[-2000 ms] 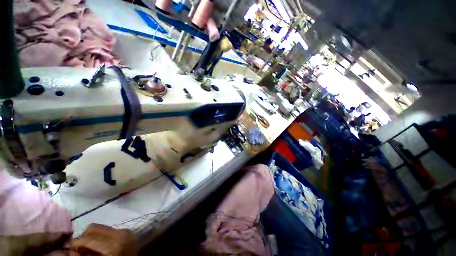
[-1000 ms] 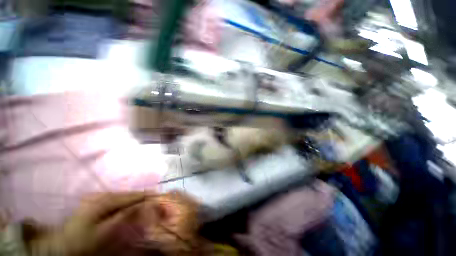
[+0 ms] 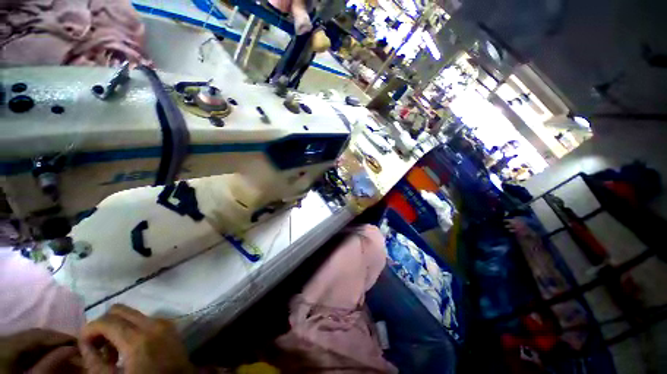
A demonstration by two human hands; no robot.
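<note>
The white sewing machine (image 3: 219, 139) with a blue stripe fills the left; its needle end is near the left edge. A pale pink garment piece (image 3: 36, 296) lies at the lower left, below the needle end. My right hand (image 3: 132, 342) is at the bottom left, just below the pink cloth, with fingers curled; whether it holds anything cannot be told. A dark brownish shape beside it at the bottom-left corner may be my left hand or shaded cloth. Small black pieces (image 3: 141, 239) and a slim blue-black tool (image 3: 243, 248) lie on the machine bed.
A crumpled pink pile (image 3: 73, 29) lies beyond the machine. Thread cones (image 3: 298, 16) stand behind it. Pink cloth (image 3: 340, 292) hangs beside the table edge, next to blue-and-white patterned cloth (image 3: 420, 270). Orange and red items (image 3: 401, 207) and a dark rack (image 3: 585, 234) are at right.
The view swung left and blurred, then swung back. The hand, blurred over the cloth a second ago, now shows clearly at the bottom left. The machine appears in nearly its earliest position.
</note>
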